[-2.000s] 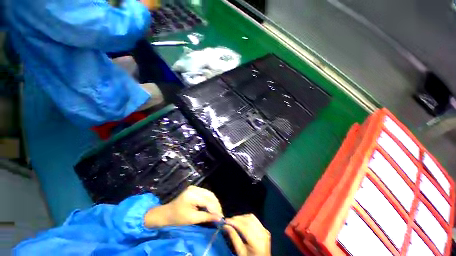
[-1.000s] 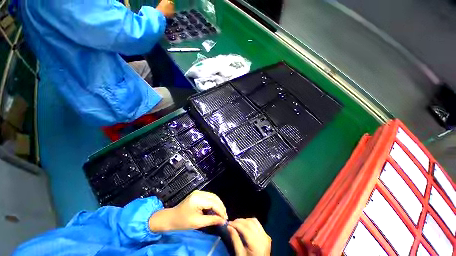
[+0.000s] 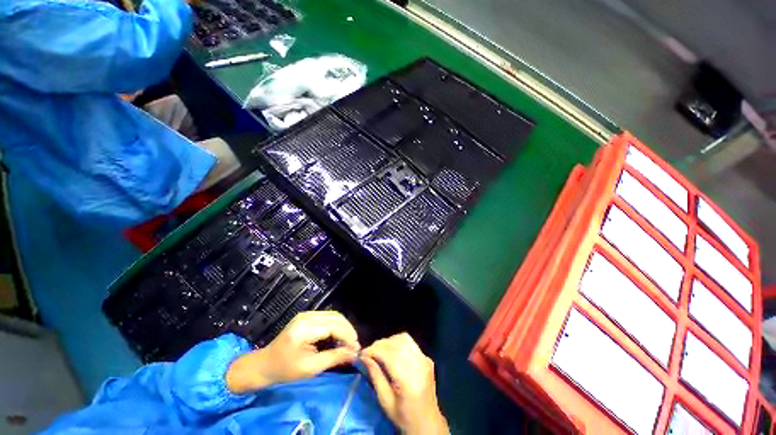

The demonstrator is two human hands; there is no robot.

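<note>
My left hand and my right hand are bare and meet at the fingertips, low in the middle of the view, close to my lap. Thumbs and index fingers pinch together around something very small between them; it is too small to identify. A thin, pale, bluish strip runs down from below the fingertips over my blue smock; whether it is held cannot be told. A glossy black tray lies just beyond my left hand. Another black tray lies on the green bench, farther off.
A stack of red-orange foam trays with white-faced flat rectangles stands at right. A crumpled whitish bag, a white pen-like stick and a small-pocket black tray lie beyond. A blue-smocked person sits at left.
The view has shifted, so bench, trays and neighbour sit further left and higher. My hands stay pinched together at the fingertips throughout.
</note>
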